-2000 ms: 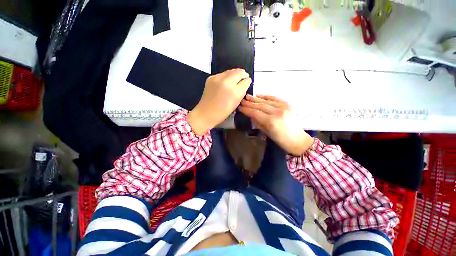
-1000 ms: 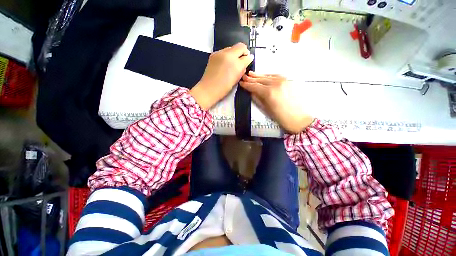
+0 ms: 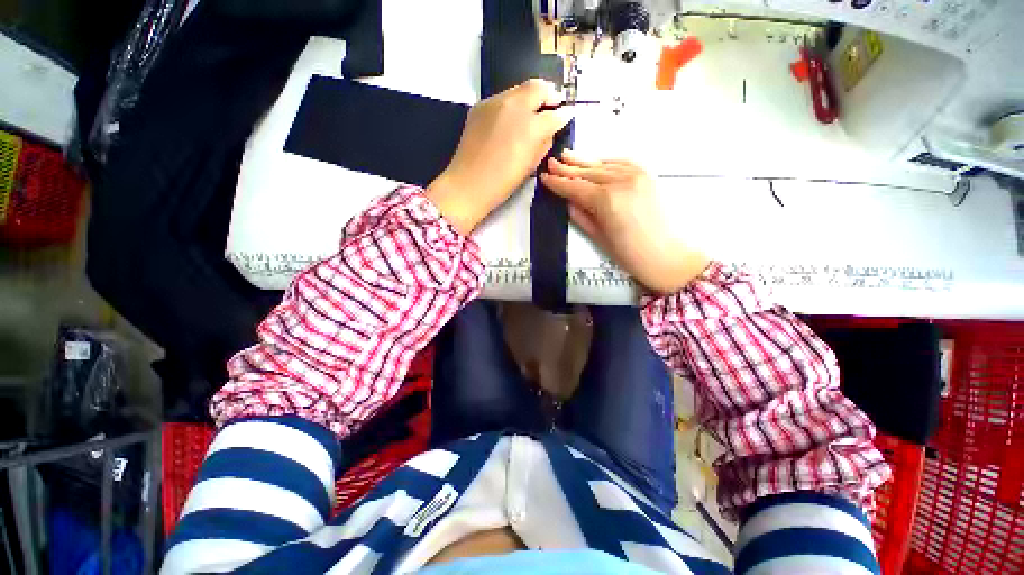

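A black fabric piece (image 3: 376, 129) lies on the white table, its right end under my left hand and wrist. A narrow black strip (image 3: 549, 242) runs from the presser foot area (image 3: 570, 79) towards me and over the table's front edge. My left hand (image 3: 494, 146) has its fingertips closed on the fabric just in front of the presser foot. My right hand (image 3: 615, 213) lies nearer to me, fingertips on the strip's right edge, fingers together and extended. The fabric under my left fingers is hidden.
Red-handled snips (image 3: 822, 88) and an orange-red tab (image 3: 676, 62) lie right of the needle. A loose thread (image 3: 776, 193) is on the table (image 3: 719, 242). A large black cloth (image 3: 157, 213) hangs off the left side. Red crates (image 3: 983, 449) stand below.
Both hands have moved up towards the presser foot compared with two seconds ago. More of the strip shows between my right hand and the front edge. The black piece at left has turned flatter.
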